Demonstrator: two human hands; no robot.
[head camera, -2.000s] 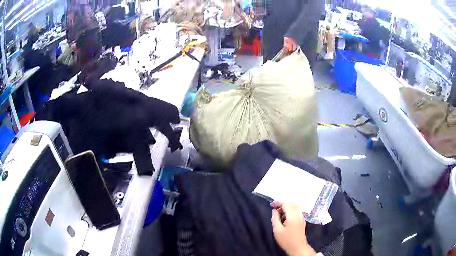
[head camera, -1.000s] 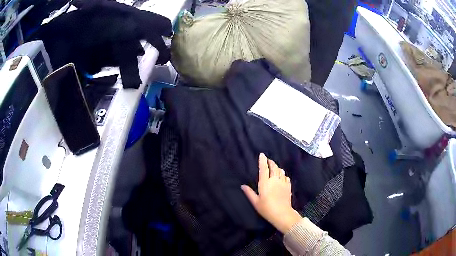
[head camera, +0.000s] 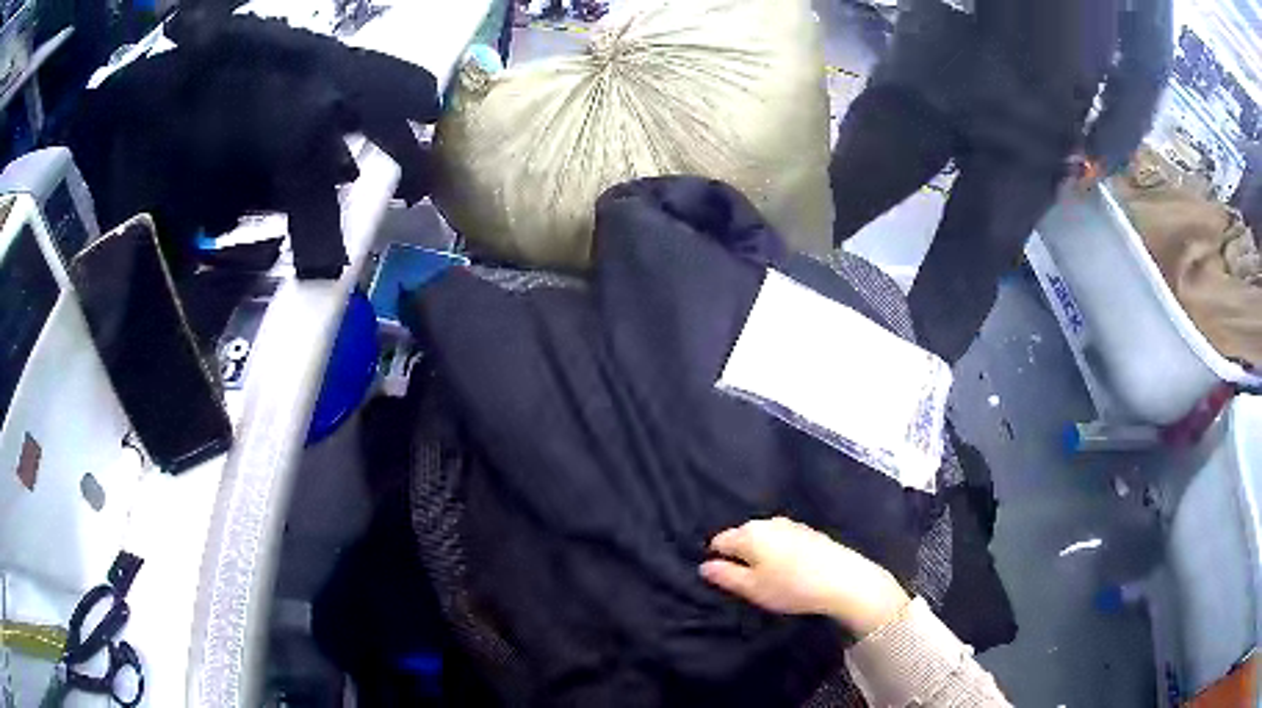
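Observation:
A heaped black garment bundle (head camera: 581, 429) with grey patterned cloth at its sides lies in front of me. A white paper in a clear packet (head camera: 837, 367) lies on its upper right part. My right hand (head camera: 789, 570) is on the lower middle of the bundle, below the packet, palm down. Its fingers are curled into the black cloth, and folds run to the fingertips. My left hand is not in view.
The white machine table (head camera: 256, 512) at left carries a leaning smartphone (head camera: 150, 346), black-handled shears (head camera: 104, 636) and black cloth (head camera: 229, 125). A tied pale sack (head camera: 651, 138) stands behind the bundle. A person's dark legs (head camera: 969, 235) are beside a white tub (head camera: 1128, 332).
The view has tilted down. My right hand has moved from the packet's edge onto the cloth, and its spread fingers have curled. The cloth is bunched differently. The person has moved right, towards the tub.

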